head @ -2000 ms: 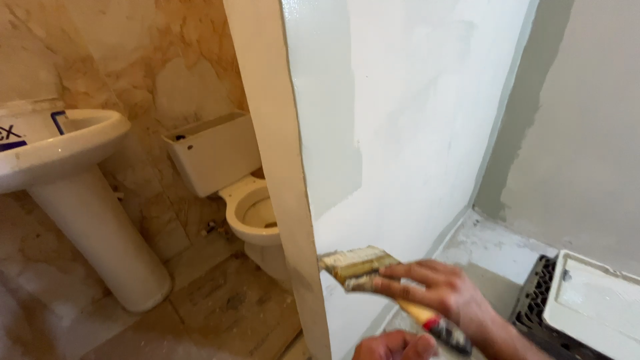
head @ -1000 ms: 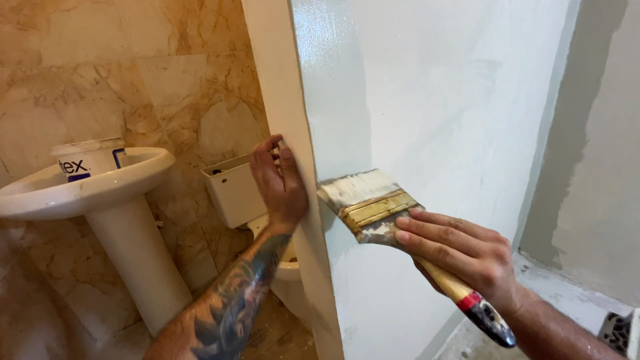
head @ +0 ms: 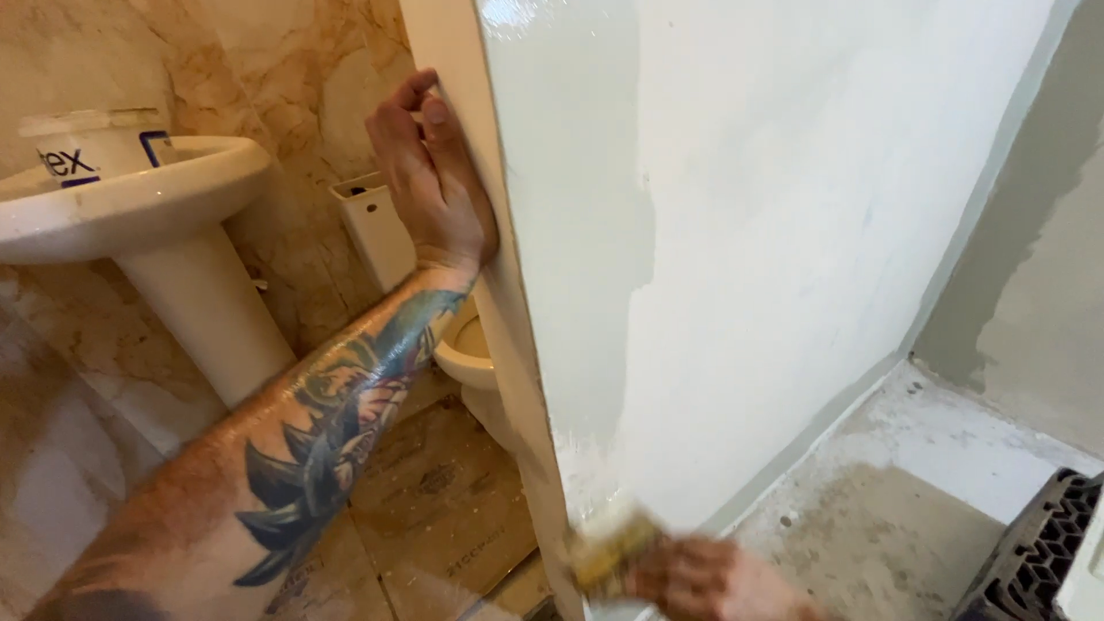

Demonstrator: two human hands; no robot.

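My left hand (head: 431,172) leans against the door frame (head: 509,285), holding nothing, with its tattooed forearm reaching up from the lower left. Low in the view, my right hand (head: 699,573) grips a wide paintbrush (head: 617,548), both blurred. The bristles are at the wall's edge, beside the frame. On the white wall (head: 759,216), a wet pale grey-green band of paint (head: 578,216) runs down next to the frame. The brush handle is hidden.
A plastic tub (head: 99,147) stands on the pedestal sink (head: 172,194) at left. Behind my left arm is a toilet (head: 470,349). Cardboard (head: 440,483) covers part of the floor. At lower right, a black plastic crate (head: 1044,543) stands near a grey-painted wall corner.
My right hand and the brush have moved down along the wall's edge. My left hand, low beside the brush two seconds ago, came up to the frame and remains there.
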